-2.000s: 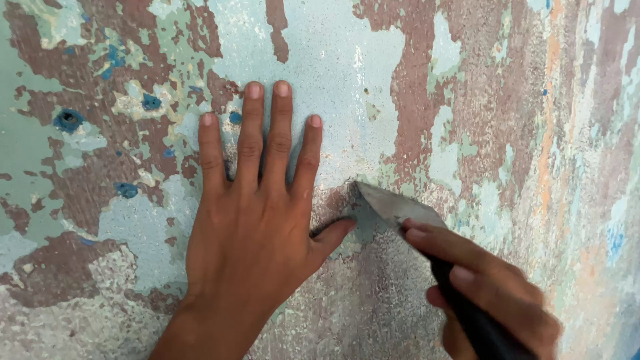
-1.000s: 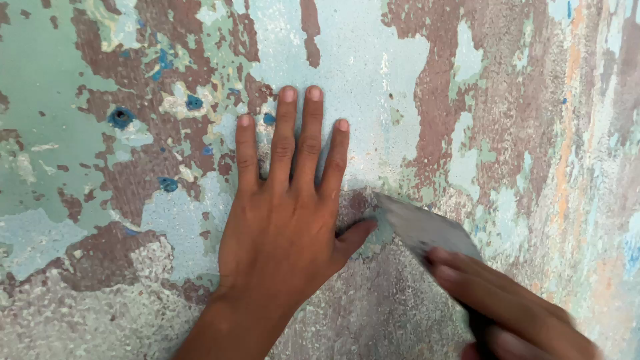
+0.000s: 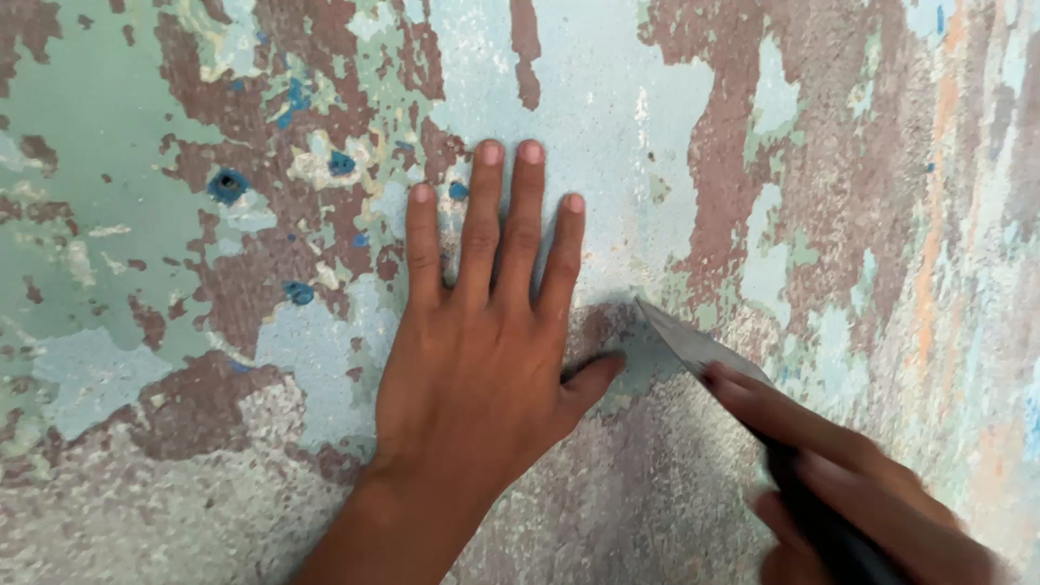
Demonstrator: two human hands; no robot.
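Observation:
My left hand (image 3: 479,349) lies flat on a wall (image 3: 585,106) with flaking pale blue and green paint, its fingers pointing up and slightly apart, holding nothing. To its right, my right hand (image 3: 861,479) is closed around the black handle of a scraper (image 3: 707,349) with a grey metal blade. The blade slants up and left, and its tip is at the lower edge of the pale blue paint, just above and right of my left thumb. Part of the handle is hidden by my right fingers, which are blurred.
Brown and rough grey-white patches show between the remaining paint on the wall. Left of my left hand is a small hole (image 3: 228,186) ringed with blue, with other blue spots (image 3: 298,292) nearby. An orange streak (image 3: 930,276) runs down the right side.
The scraper blade is now seen more edge-on than one second ago, when its face was broader. My left hand stays at the same place on the wall. The view has shifted somewhat.

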